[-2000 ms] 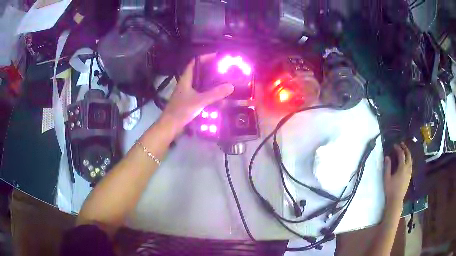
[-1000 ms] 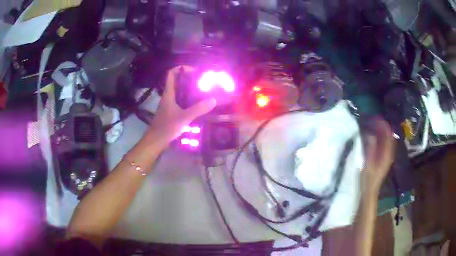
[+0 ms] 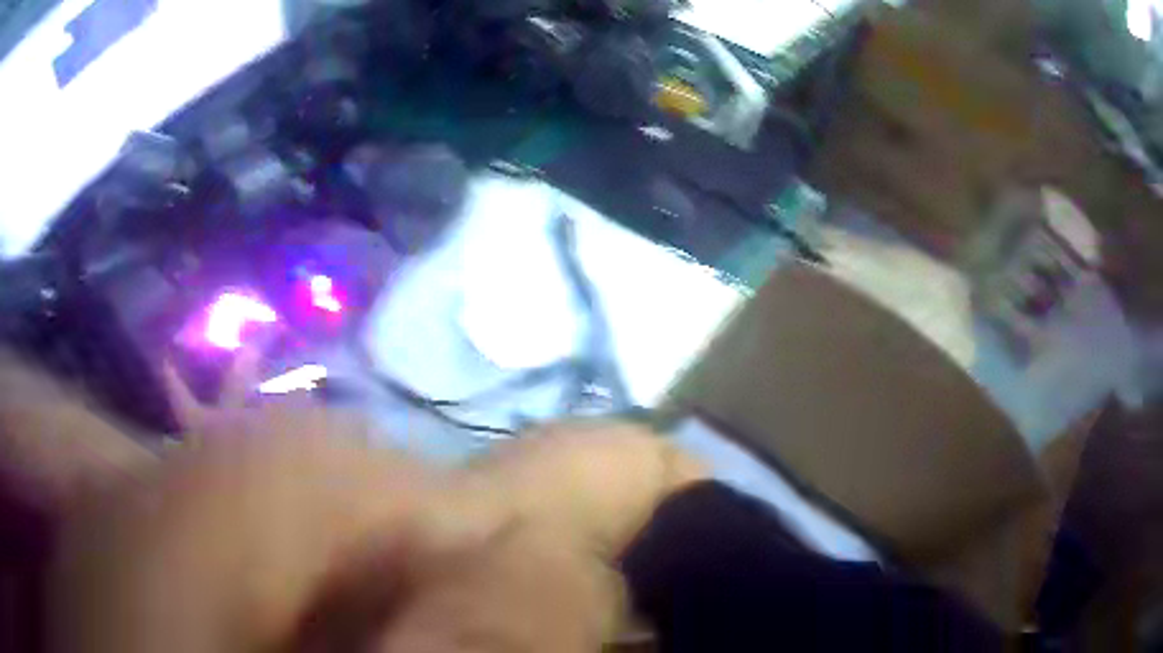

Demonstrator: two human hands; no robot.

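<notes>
The view is tilted and heavily blurred. A dual-lens security camera with glowing pink-white lamps (image 3: 236, 319) is at the left. Another pink-red light (image 3: 321, 293) glows just right of it. Fingers of what looks like my left hand (image 3: 211, 393) are just below the lamps; whether they grip the housing cannot be told. A large blurred skin shape, apparently my right hand (image 3: 510, 510), fills the bottom close to the lens, with a dark sleeve at its right. Its fingers cannot be made out. Black cables (image 3: 580, 287) cross the white sheet (image 3: 676, 313).
A brown cardboard box flap (image 3: 867, 408) is at the right, below the bench edge. More dark equipment stands behind the lit camera. A yellow item (image 3: 679, 96) lies at the top. A bright white panel (image 3: 128, 102) is at the upper left.
The view has swung right and tilted, so the lit camera now appears at the far left. My right hand has left the right side of the bench and seems close to the lens.
</notes>
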